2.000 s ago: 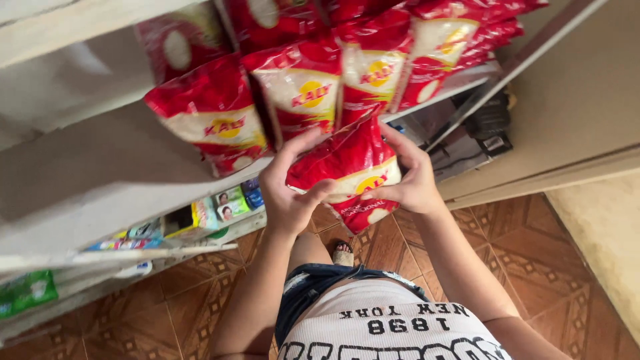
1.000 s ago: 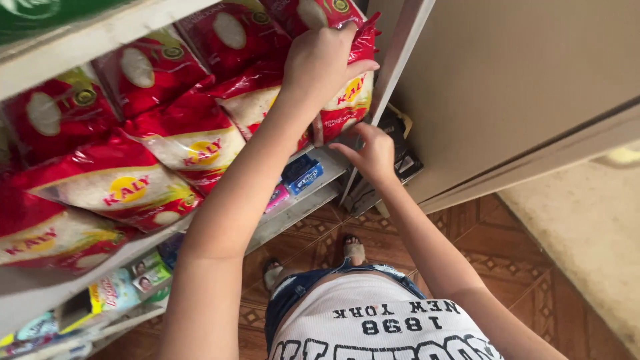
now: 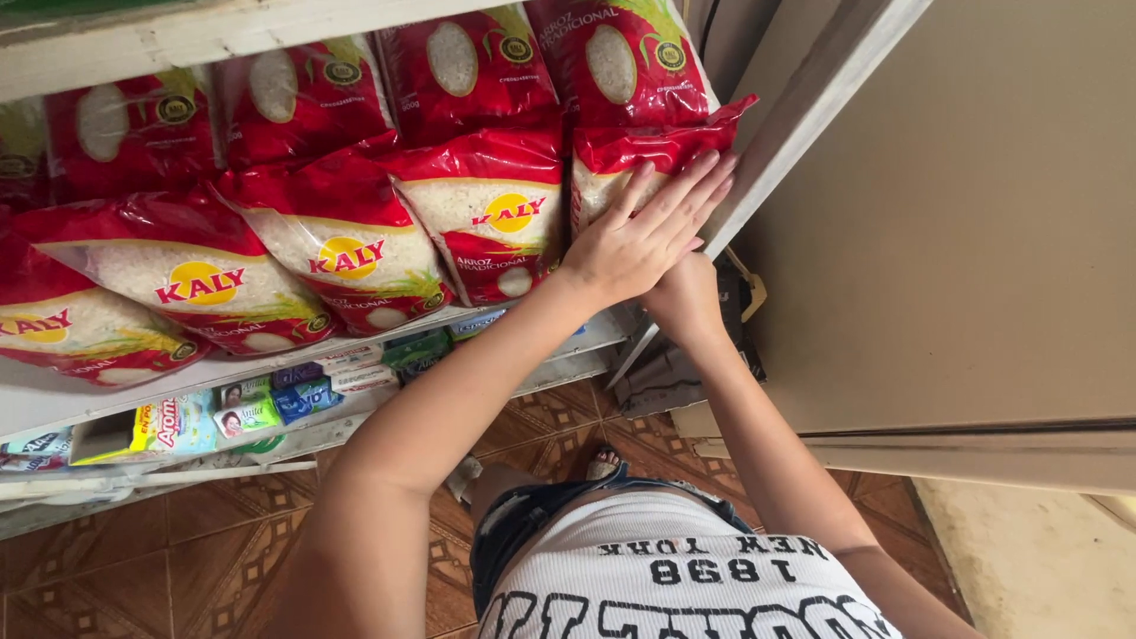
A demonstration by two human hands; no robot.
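My left hand [image 3: 632, 232] lies flat with its fingers extended against the front of a red and clear plastic bag of rice [image 3: 612, 182] at the right end of the shelf's front row. My right hand [image 3: 683, 288] is just below, partly covered by the left, by the lower right corner of that bag; its fingers are mostly hidden. Beside it on the left stands another rice bag [image 3: 501, 213], with several more Kaly bags [image 3: 342, 248] along the front. Behind them a row of red rice bags [image 3: 453, 71] leans back.
A metal shelf upright [image 3: 799, 124] rises just right of my hands. The white shelf edge [image 3: 257, 359] runs under the bags. A lower shelf holds soap packs [image 3: 248, 417] and a detergent bag [image 3: 173, 426]. A beige panel [image 3: 958, 222] is at the right, a dark box [image 3: 679, 382] below.
Two seconds ago both hands held a rice bag in front of the shelf; now that end bag stands in the front row. My left hand has come down from its top onto its front.
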